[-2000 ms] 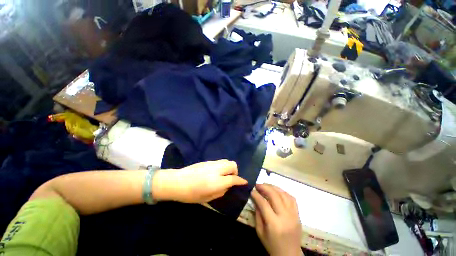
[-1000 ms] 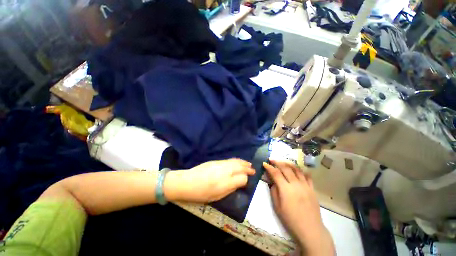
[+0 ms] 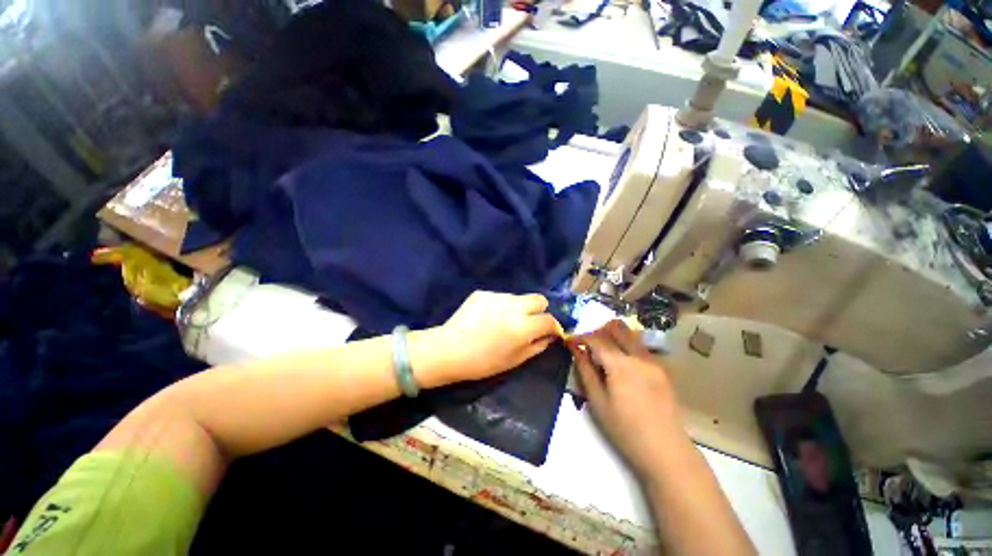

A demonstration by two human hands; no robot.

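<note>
A navy garment piece [image 3: 403, 223] lies bunched on the table left of the sewing machine [image 3: 783, 239]. A black, slightly shiny fabric panel [image 3: 506, 404] lies below it, its corner near the table's front edge. My left hand [image 3: 495, 337] presses on the cloth and pinches its edge just in front of the needle area [image 3: 609, 285]. My right hand [image 3: 620, 375] pinches the same edge beside it, with the fingertips of both hands almost touching. The exact fold under the fingertips is too small to tell.
A black phone [image 3: 814, 467] lies on the table at the right. A dark cloth pile [image 3: 337, 65] stands behind the navy piece. A yellow item [image 3: 152, 280] hangs at the table's left end. The worn front edge [image 3: 479, 489] runs below my hands. Other cluttered tables stand behind.
Both hands have moved up towards the needle with the cloth edge. More of the black panel shows below my left hand.
</note>
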